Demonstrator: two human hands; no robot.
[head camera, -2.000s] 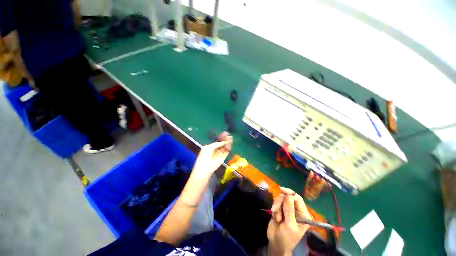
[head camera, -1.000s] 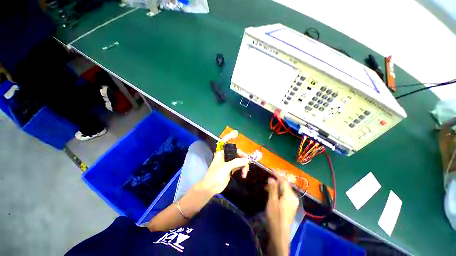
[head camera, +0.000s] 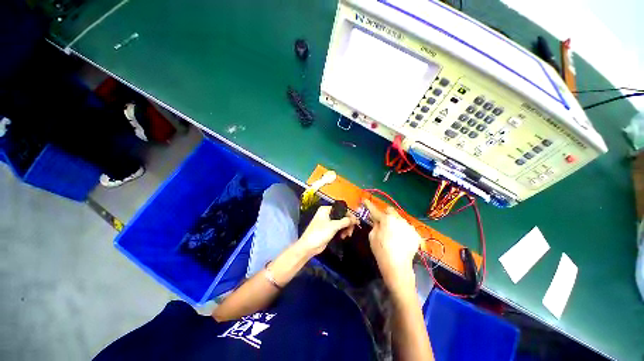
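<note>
My left hand (head camera: 326, 229) holds a black plug (head camera: 339, 209) of a cable assembly just in front of the orange fixture board (head camera: 422, 236). My right hand (head camera: 392, 236) is at the middle of the board, its fingertips close to the plug and the small white terminals (head camera: 364, 213). A thin red lead (head camera: 481, 243) loops from the tester past my right hand. What my right fingers hold is hidden. A yellow piece (head camera: 308, 199) hangs at the board's left end and a black piece (head camera: 469, 262) lies at its right end.
The cream cable tester (head camera: 452, 106) stands behind the board. Two black cable parts (head camera: 300, 106) lie left of it. White paper slips (head camera: 525, 254) lie to the right. A blue tote (head camera: 166, 264) holds black cables. A person's legs and shoe (head camera: 121, 176) are at left.
My left hand has come to the board with a black plug. My right hand has moved up onto the board beside it. The view has shifted closer to the tester.
</note>
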